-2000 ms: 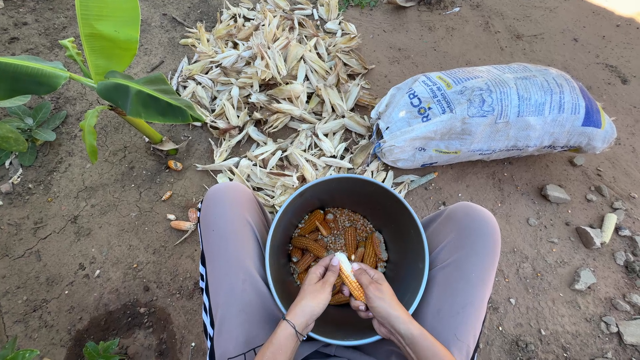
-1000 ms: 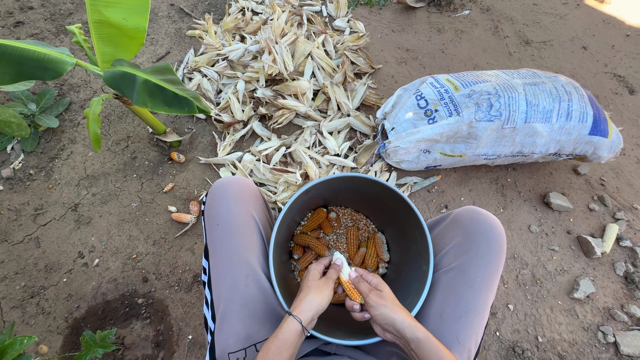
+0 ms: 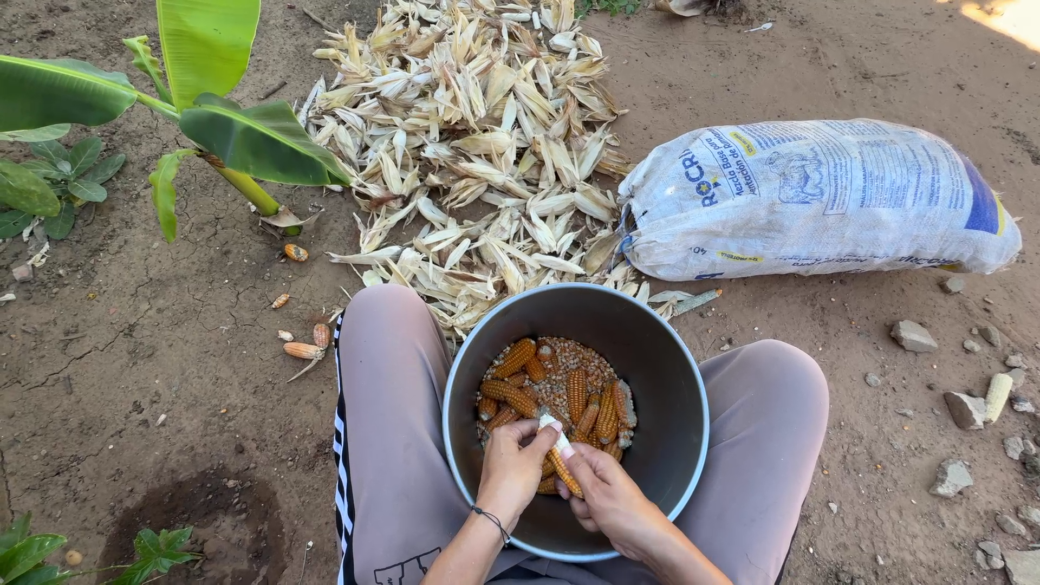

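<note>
Between my thighs stands a deep round metal pot. Loose corn kernels and several orange ears of corn lie on its bottom. Over the pot, both hands hold one partly shelled ear of corn, tilted, its upper end bare and white, its lower part still covered in orange kernels. My left hand grips it near the bare end, thumb and fingers against the cob. My right hand is closed around its lower part, with the thumb on the cob. A thin dark bracelet is on my left wrist.
Dry corn husks lie heaped beyond the pot. A stuffed white woven sack with print lies to the right. Stones and a bare cob are at far right. A young banana plant and small ears are at left.
The ear stays in both hands over the pot, while the fingers have shifted slightly on it. The view has shifted slightly.
</note>
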